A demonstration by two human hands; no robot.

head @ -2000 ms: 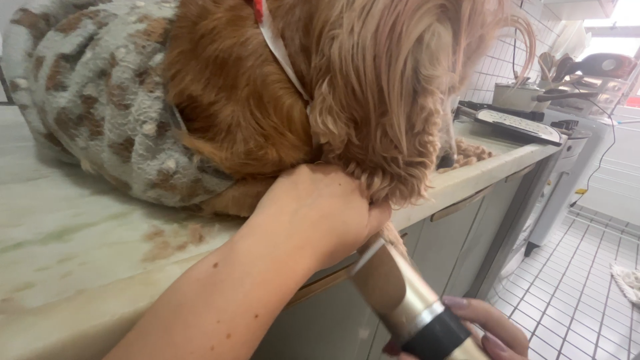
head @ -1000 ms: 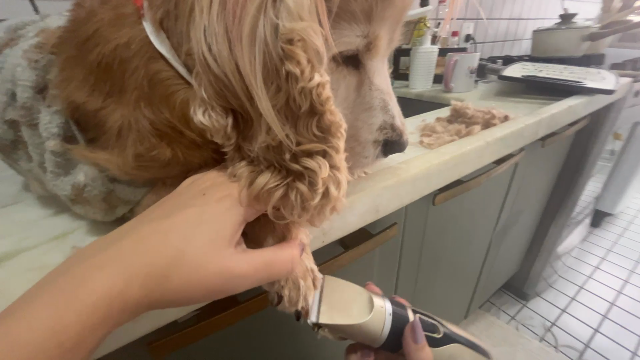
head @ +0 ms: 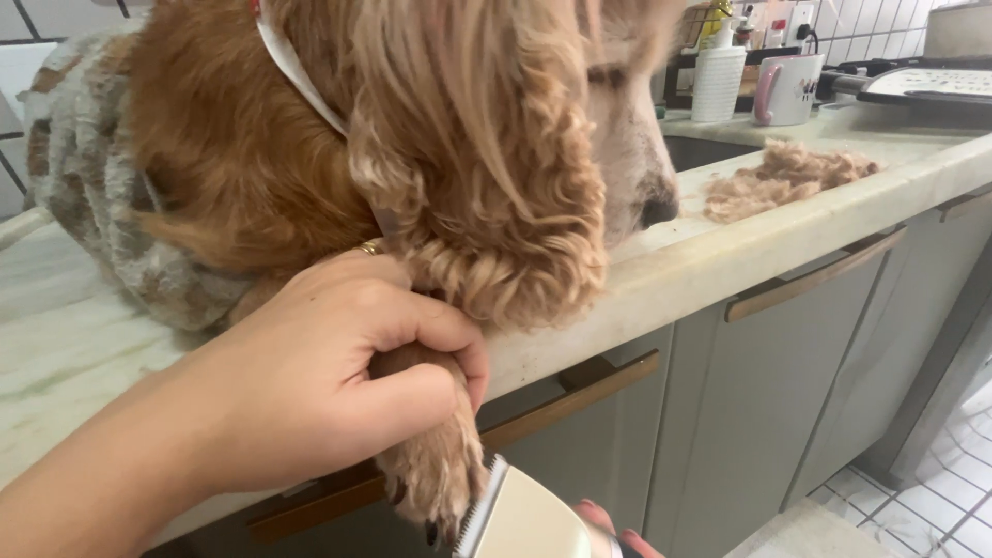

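Note:
A long-haired brown dog (head: 256,139) with curly ears and a fleecy garment (head: 116,170) on its hind part lies on the marble counter. My left hand (head: 349,372) is closed around the dog's front leg, just above the paw (head: 438,473), which hangs over the counter's edge. A cream and black electric hair clipper (head: 535,519) is in my right hand (head: 612,531), of which only fingertips show at the bottom edge. The clipper's toothed blade rests against the side of the paw. The dog's muzzle points right, over the counter.
Clipped fur (head: 783,182) lies in a pile on the counter (head: 697,263) beside a sink (head: 705,151). Behind stand a white pump bottle (head: 718,81), a mug (head: 787,89) and a stove (head: 922,77) with a pot. Grey cabinets (head: 744,395) with protruding handles line the counter front.
The paw shows below my left hand, while two seconds ago it was mostly hidden. The clipper has moved from below my left hand to the paw's side. The view has shifted toward the sink side.

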